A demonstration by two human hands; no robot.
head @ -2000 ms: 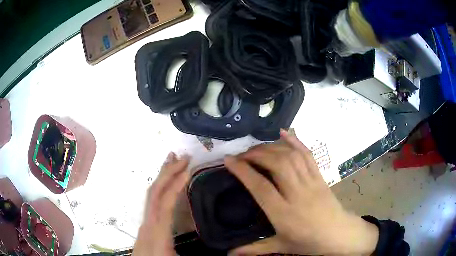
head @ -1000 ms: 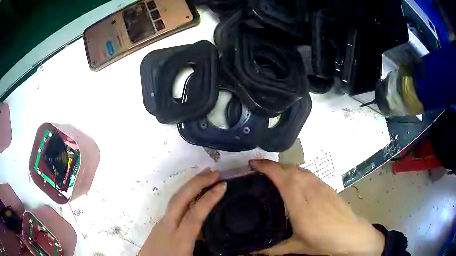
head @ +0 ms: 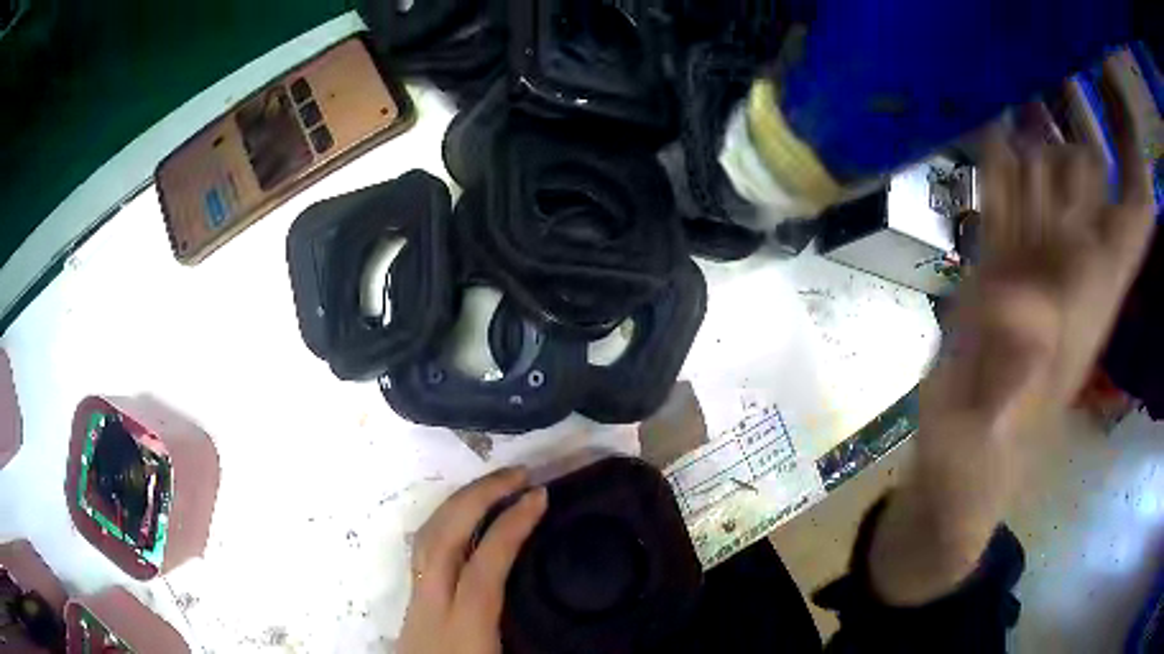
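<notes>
A black-topped unit (head: 597, 557) with a round recess stands at the front edge of the bench, low centre. My left hand (head: 466, 562) holds it, fingers over its upper left corner. My right hand (head: 1034, 281) is off the unit, raised at the right, blurred, fingers spread near the blue body of the electric screwdriver (head: 906, 90). Whether it touches the screwdriver is unclear. The screwdriver hangs over the upper right, its pale nose pointing down left. Black frames with round holes (head: 479, 371) lie piled at the centre and back.
Pink housings with green boards inside (head: 192, 479) stand at the left. A smartphone (head: 287, 143) lies at the back left. A silver-white metal box (head: 894, 230) is at the right, partly behind the screwdriver. A printed paper sheet (head: 747, 479) lies at the front edge.
My right hand has left the unit and moved up right. My left hand stays on the unit. The screwdriver has swung left and nearer. The view has shifted, so bench items appear lower and further left.
</notes>
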